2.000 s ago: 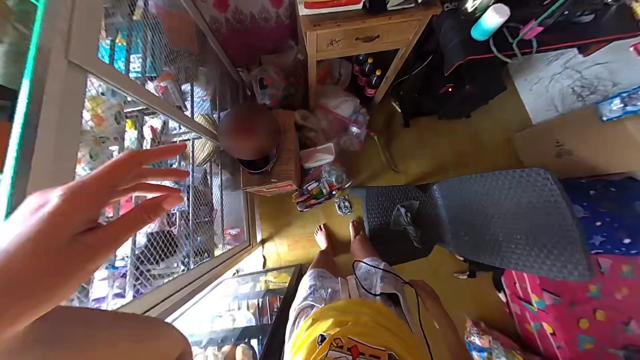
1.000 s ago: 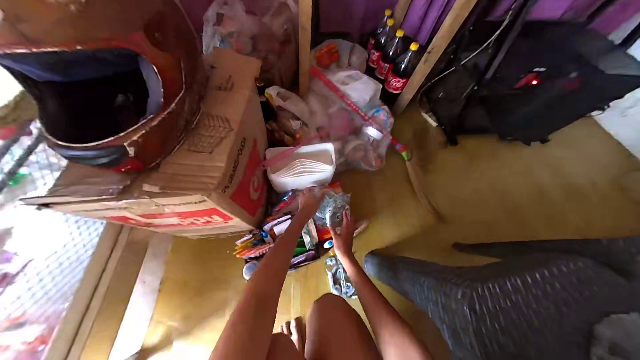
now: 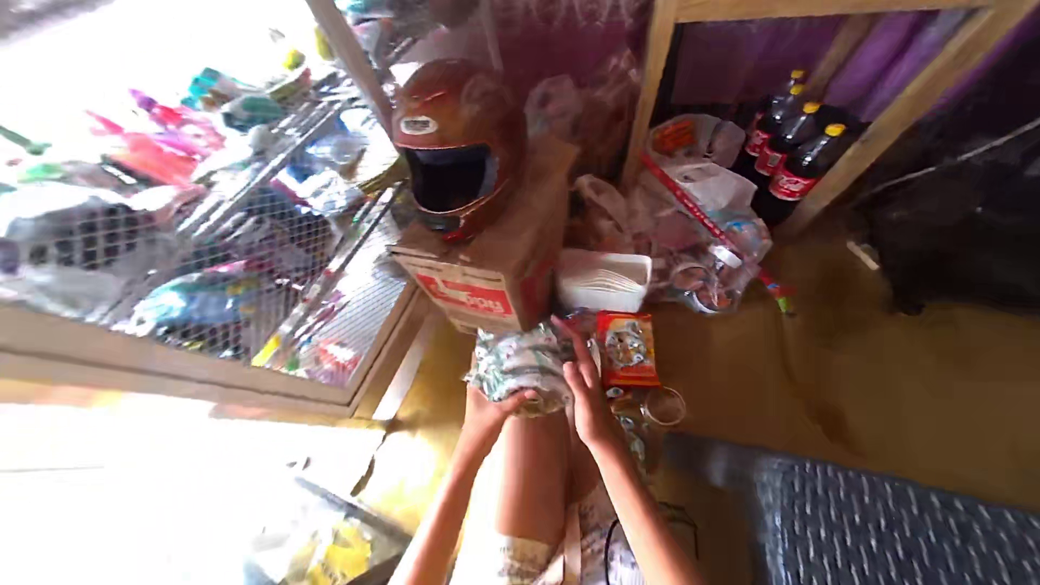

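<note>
A clear plastic bag with white and green contents [image 3: 524,366] is between my two hands, in front of the cardboard box. My left hand [image 3: 491,410] grips its lower left side, the thumb along the lower edge. My right hand [image 3: 587,394] lies along its right side with the fingers stretched upward; whether it grips or only steadies the bag is unclear. An orange-red printed packet [image 3: 627,349] lies just right of my right hand. Below the packet is a round clear ring or lid [image 3: 665,405]. A white plastic tray [image 3: 604,280] stands behind the bag.
A reddish-brown helmet [image 3: 459,142] rests on a cardboard box [image 3: 487,284]. Wire-mesh shelving [image 3: 236,260] with goods stands at left. At right are filled plastic bags [image 3: 699,219], cola bottles [image 3: 792,183] under a wooden table [image 3: 902,106], and a dark textured plastic chair [image 3: 902,520].
My hands, which were low over a pile of colourful packets a second ago, now have the clear bag between them. The orange-red packet now shows beside my right hand. The view has shifted.
</note>
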